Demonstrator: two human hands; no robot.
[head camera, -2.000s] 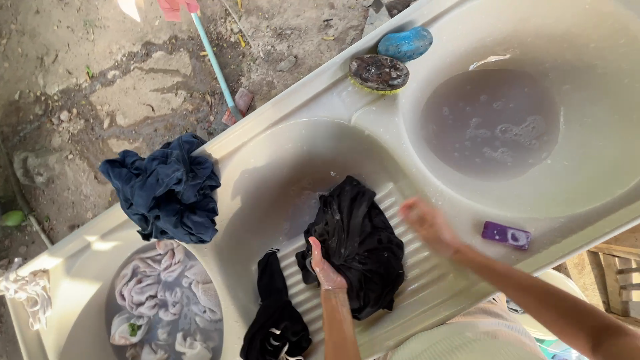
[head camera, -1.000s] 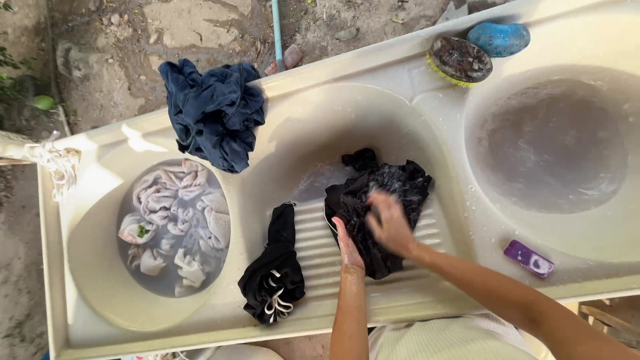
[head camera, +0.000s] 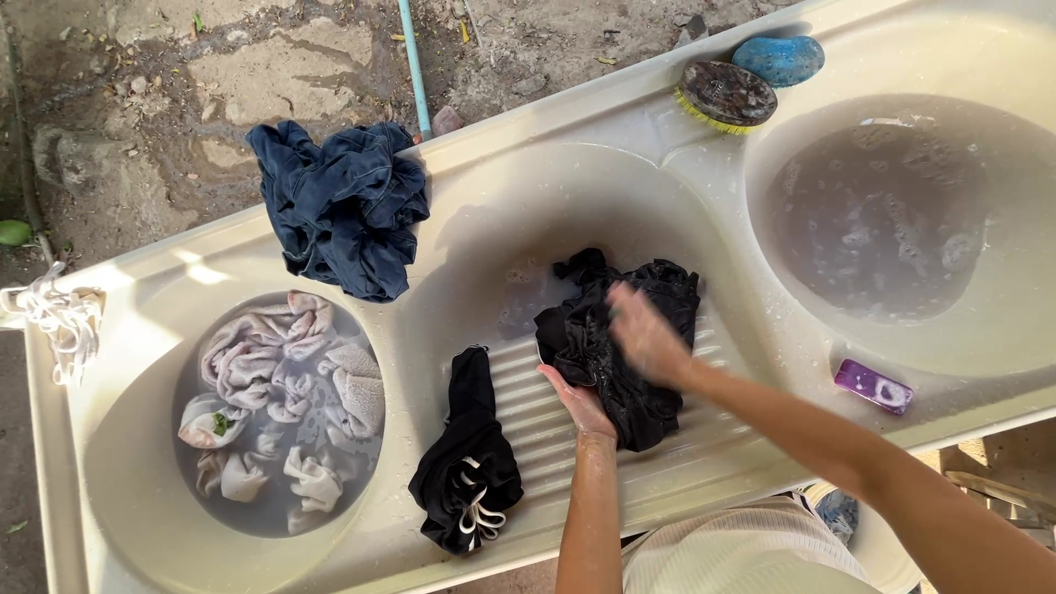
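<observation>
A wet black garment (head camera: 619, 363) lies bunched on the ribbed washboard (head camera: 528, 412) of the middle basin. My left hand (head camera: 584, 406) is against its lower left side, fingers partly under the cloth. Blurred by motion, my right hand (head camera: 648, 334) is on or just over the top of the same garment; whether its fingers grip the cloth is unclear. Left of them, a second black garment with white drawstrings (head camera: 469, 462) rests on the ribs. Dark blue clothing (head camera: 346, 198) hangs over the sink's back edge.
Pale laundry (head camera: 272, 379) soaks in cloudy water in the left basin. Soapy water (head camera: 883, 214) stands in the right basin. A scrub brush (head camera: 728, 93) and a blue oval object (head camera: 778, 60) sit on the back ledge. A purple soap bar (head camera: 873, 386) lies near the front edge; white cords (head camera: 66, 322) hang far left.
Two seconds ago my right hand was off the black garment, to its right; it is now at the cloth. My left hand stays beside the garment. The view has shifted and tilted.
</observation>
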